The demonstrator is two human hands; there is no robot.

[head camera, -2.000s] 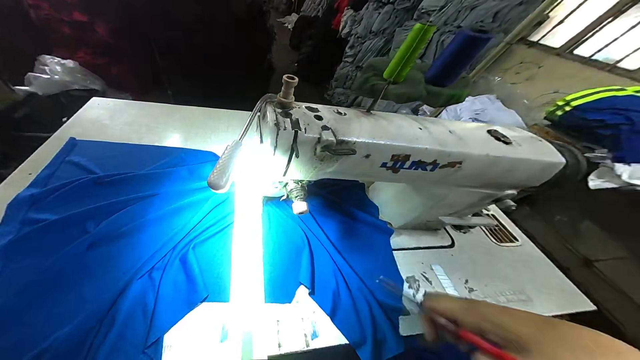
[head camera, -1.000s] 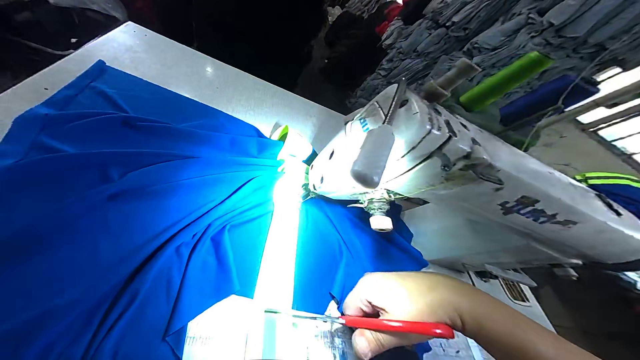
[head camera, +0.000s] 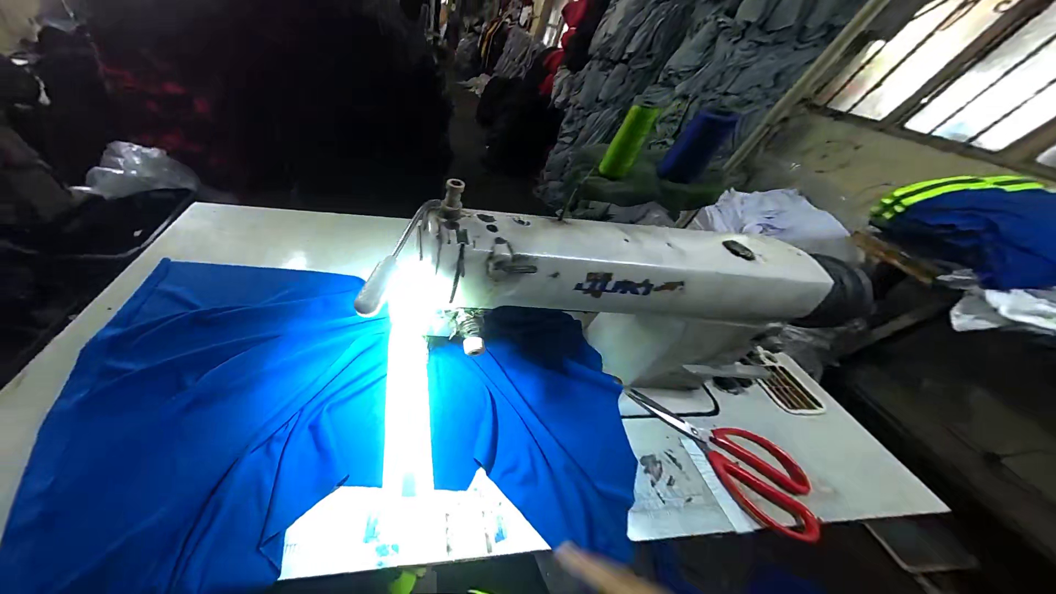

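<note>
Blue fabric [head camera: 223,371] spreads over the sewing table and passes under the presser area of a white Juki sewing machine [head camera: 627,268]. A white strip [head camera: 408,412], glaring in the machine's light, lies lengthwise over the fabric below the needle area. Red-handled scissors [head camera: 709,441] rest on the table right of the fabric, their blades pointing up and left. Only a blurred part of my right hand [head camera: 606,571] shows at the bottom edge, just below the fabric; its grip is hidden. My left hand is out of view.
Green [head camera: 629,142] and blue [head camera: 698,147] thread cones stand behind the machine. White cloth [head camera: 771,216] and a dark blue garment with neon stripes [head camera: 973,227] lie at the right. Clear plastic [head camera: 136,169] sits beyond the table's left corner. Stacked grey garments [head camera: 693,66] rise behind.
The red-handled scissors, in my right hand near the white strip's lower end one second ago, now lie released on the table at right. My right hand has moved down to the bottom edge.
</note>
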